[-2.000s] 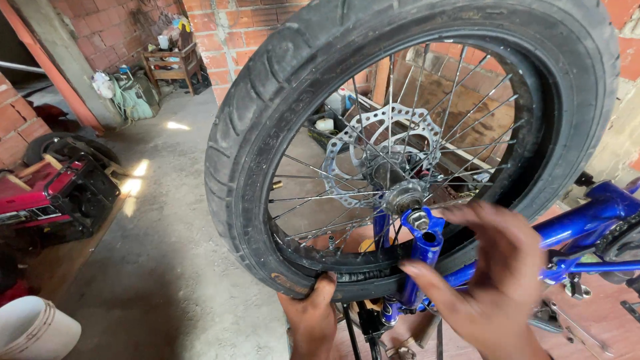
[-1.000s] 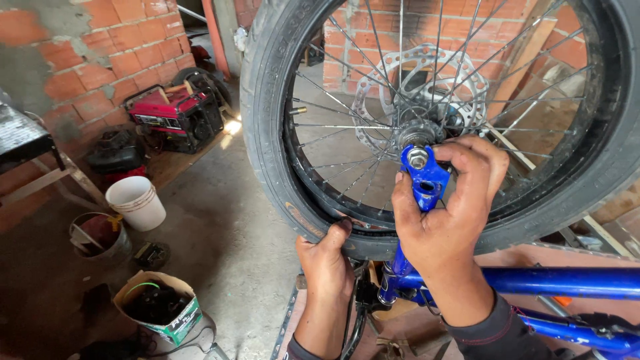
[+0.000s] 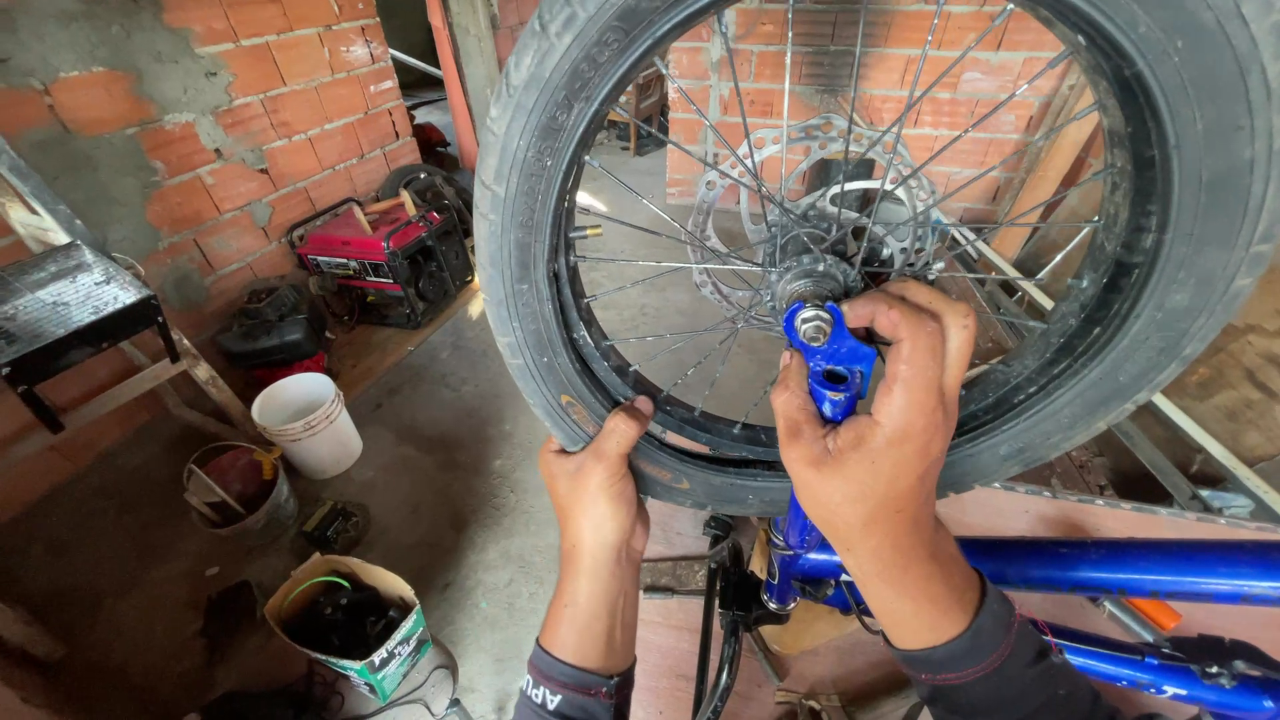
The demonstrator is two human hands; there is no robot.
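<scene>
A bicycle wheel with a black tyre (image 3: pixel 530 250), spokes and a perforated disc brake rotor (image 3: pixel 715 225) fills the upper right. Its axle nut (image 3: pixel 813 326) sits in the slot of a blue fork dropout (image 3: pixel 840 365). My right hand (image 3: pixel 890 430) pinches the blue fork end, thumb on its left side, fingers curled behind the right. My left hand (image 3: pixel 600 480) grips the tyre's lower left, thumb over the rim edge; its other fingers are hidden behind. The blue bicycle frame tube (image 3: pixel 1120 570) runs right, beneath the wheel. Part of the tyre bead stands away from the rim at the bottom.
A red generator (image 3: pixel 375 255) stands by the brick wall (image 3: pixel 290 120) at left. Below it are a white bucket (image 3: pixel 308 425), a dirty bucket (image 3: pixel 245 490) and an open cardboard box (image 3: pixel 385 640) of dark parts. A black-topped stand (image 3: pixel 70 300) is at far left.
My right hand, fingers spread beside the fork end two seconds ago, has closed on it. My left hand stays on the tyre. The view has swung left.
</scene>
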